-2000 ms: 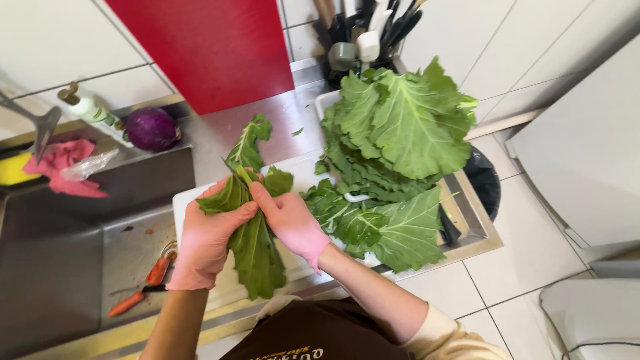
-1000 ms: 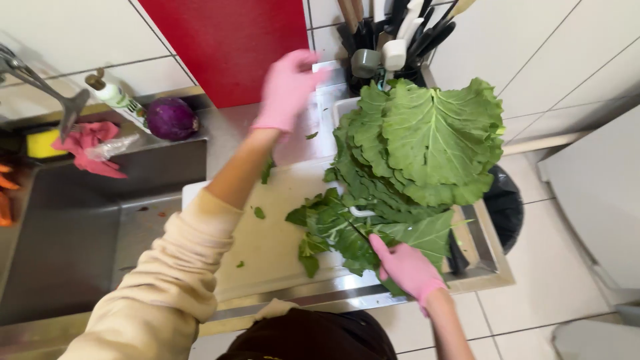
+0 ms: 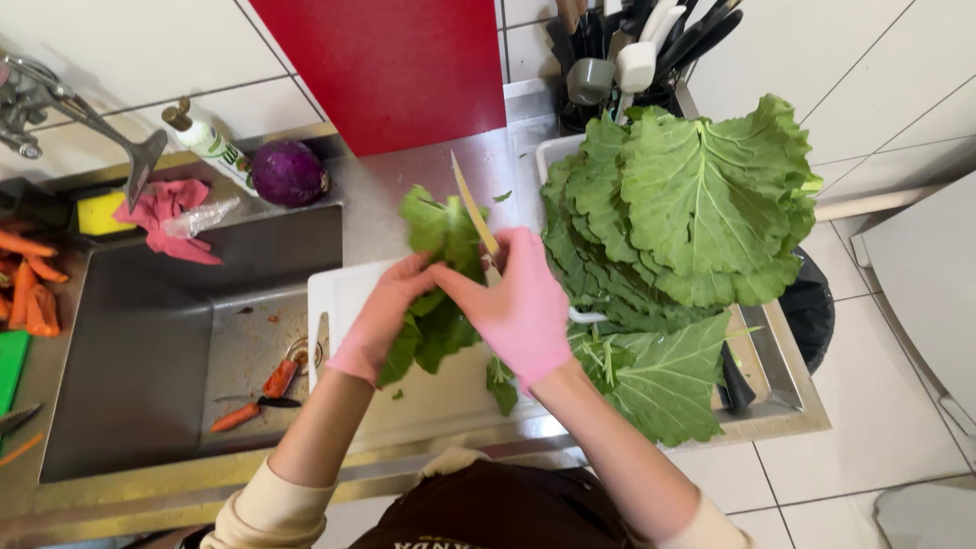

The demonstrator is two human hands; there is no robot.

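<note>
Both my hands wear pink gloves and meet over a white cutting board [image 3: 450,396]. My left hand [image 3: 389,313] pinches a green leaf [image 3: 450,328] that hangs below its fingers and rises above them. A small knife [image 3: 471,202] is in my right hand [image 3: 518,305], its blade pointing up and away beside the leaf's upper part; the thumb touches near the left fingertips. To the right, large leafy greens [image 3: 709,191] are piled in a white tray [image 3: 549,155]. A broad leaf [image 3: 671,381] and smaller sprigs lie nearer to me. Leaf scraps are on the board.
At left is a steel sink [image 3: 145,366] holding carrot pieces [image 3: 235,417] and a dark-handled tool. Behind it are a faucet [image 3: 141,152], a bottle [image 3: 210,149] and a purple cabbage [image 3: 290,174]. A red board [image 3: 396,69] and utensils [image 3: 591,80] stand at the back; a black bin [image 3: 812,313] is right.
My left hand has come back from the far side of the counter to the board and now pinches a leaf. My right hand has moved left from the leaves at the right to meet it.
</note>
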